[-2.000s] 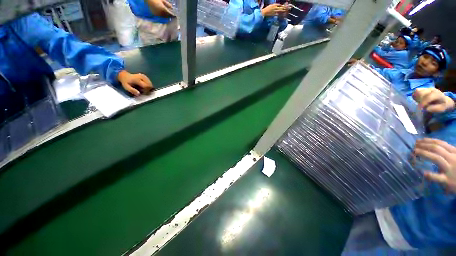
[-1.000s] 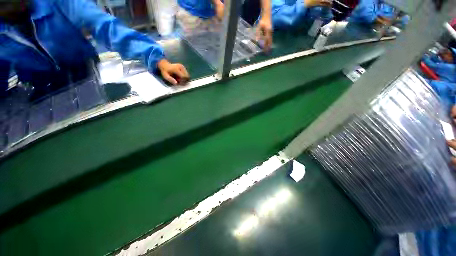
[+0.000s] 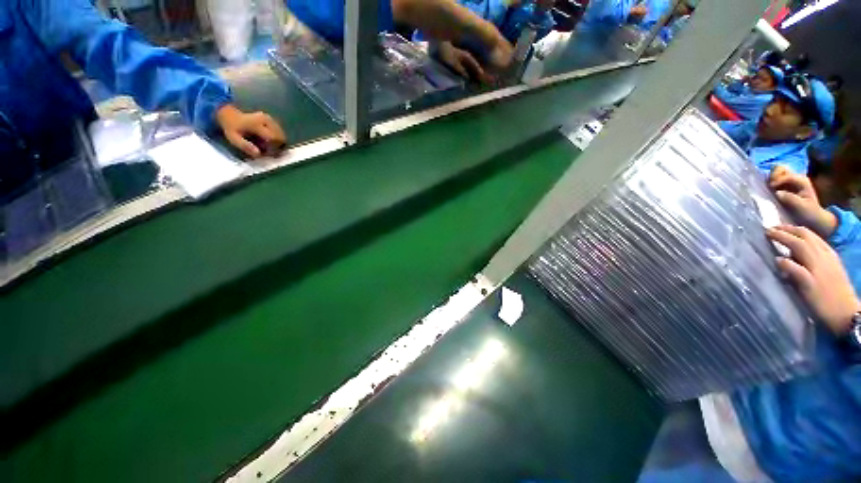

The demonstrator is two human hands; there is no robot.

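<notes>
Neither of my hands is in view. Nearest in front of me is the glossy dark green bench top (image 3: 557, 396), with a small white slip (image 3: 511, 307) lying near the foot of the upright post (image 3: 614, 156). A tall stack of clear ridged trays (image 3: 680, 274) stands at the bench's right end. Two hands that reach in from the right edge touch its top tray beside a white label (image 3: 769, 215); they look like another person's. The green conveyor belt (image 3: 283, 302) runs diagonally past the bench.
A chipped white side rail (image 3: 378, 377) divides bench and belt. A small white-and-dark item (image 3: 582, 133) lies far up the belt. Across it, people in blue smocks work at a bench with clear trays (image 3: 378, 75) and white sheets (image 3: 196, 163). A capped person (image 3: 793, 123) is behind the stack.
My view swung left, then back right. The small item has appeared on the far belt. Across the belt, a clear tray is now down on the bench. The hands at right have closed in on the label.
</notes>
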